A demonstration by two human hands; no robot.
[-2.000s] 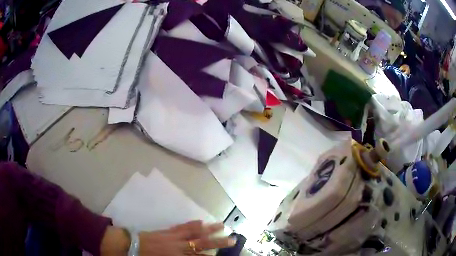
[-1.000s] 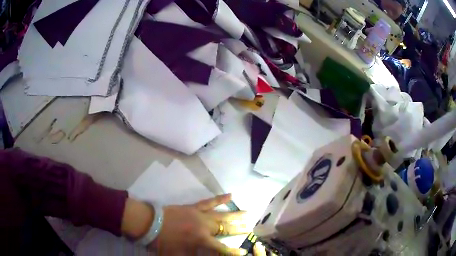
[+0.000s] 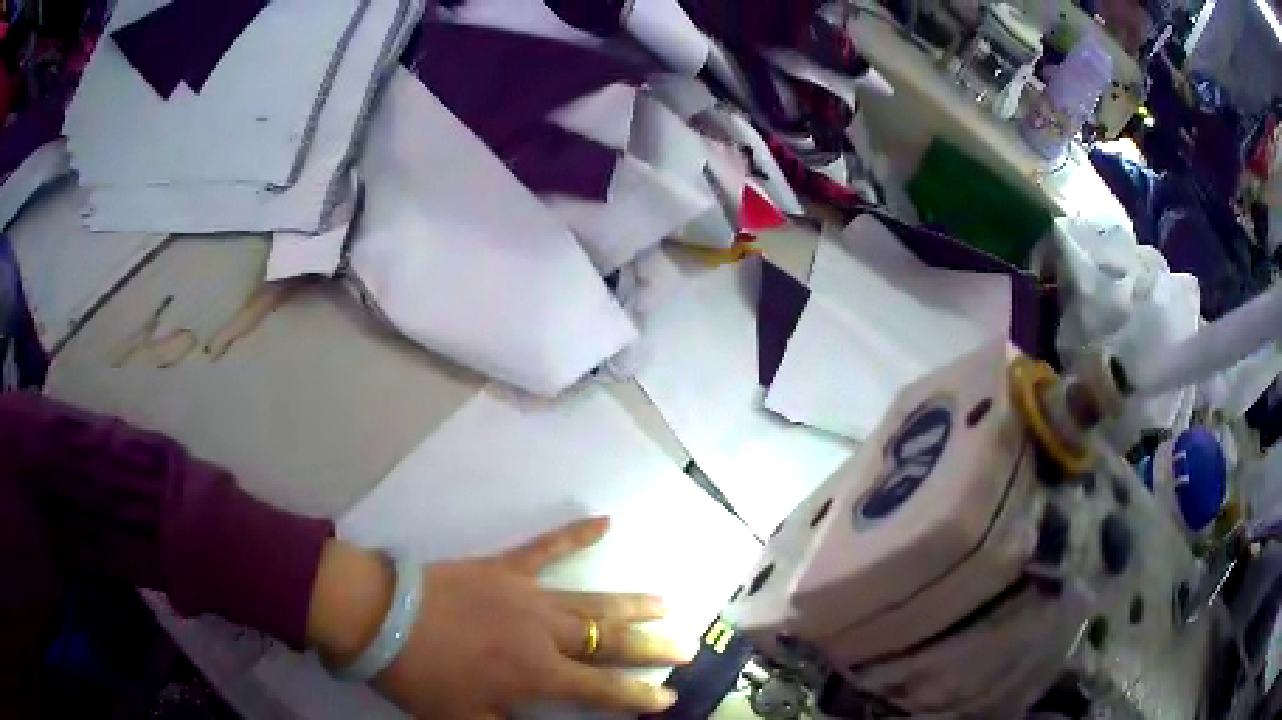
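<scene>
A white-faced panel point(image 3: 471, 457) lies flat on the table beside the machine. My left hand point(image 3: 520, 633), with a ring and a pale bangle, lies flat on it, palm down with fingers spread, fingertips close to the needle area. A dark strip point(image 3: 703, 678) shows by the fingertips at the panel's edge. The sewing machine head point(image 3: 900, 521) stands right of the hand. The needle is hidden behind the head, and bright lamp glare washes out the cloth there. My right hand is not in view.
A stack of cut panels point(image 3: 225, 134) is at the far left. A purple and white heap point(image 3: 534, 127) lies behind. More white panels point(image 3: 886, 324) lie behind the machine head. Thread scraps point(image 3: 162, 338) lie on the table at left. A green cloth or box point(image 3: 980, 200) is beyond.
My left hand first moved right toward the needle and now lies flatter with fingers spread. The white panel has moved away from me and right, showing more beyond the hand. The view has shifted slightly.
</scene>
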